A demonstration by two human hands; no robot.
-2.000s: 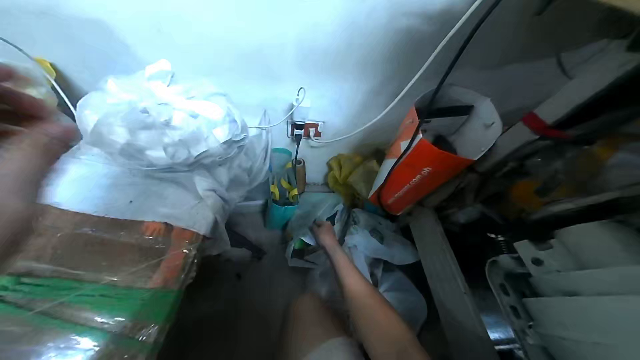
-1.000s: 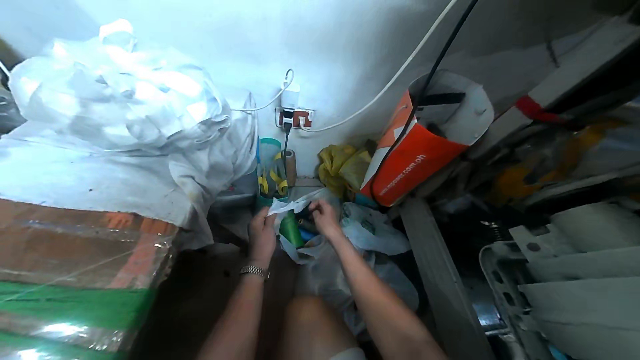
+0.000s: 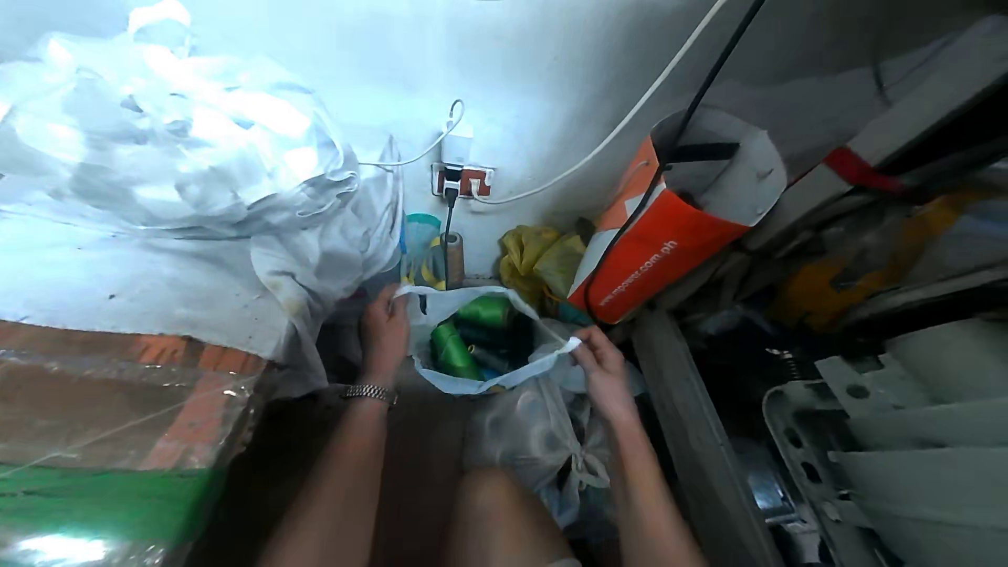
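A white plastic bag [image 3: 465, 384] is spread wide between my hands, low against the wall. My left hand [image 3: 386, 327] grips its left rim, and a metal watch band circles that wrist. At the right rim, my right hand [image 3: 602, 362] pinches the plastic. Inside the bag lie several thread spools, among them a green spool [image 3: 454, 353] and darker ones. A knotted translucent plastic bag [image 3: 543, 433] rests just below it, nearer my knee. Behind the bag stand a teal container [image 3: 423, 232] and a thread cone [image 3: 453, 256].
Wall outlets [image 3: 465, 181] with plugged cords are above the bag. An orange and white paper bag [image 3: 654, 244] leans at the right, beside a yellow plastic bag [image 3: 535, 256]. A wrapped cardboard box [image 3: 102, 394] stands left under white cloth. A wooden beam [image 3: 693, 417] runs along the right.
My left hand has come down from the upper left to the bag's left rim. The bag has been pulled wide open, and the spools inside show more fully. The view has moved nearer.
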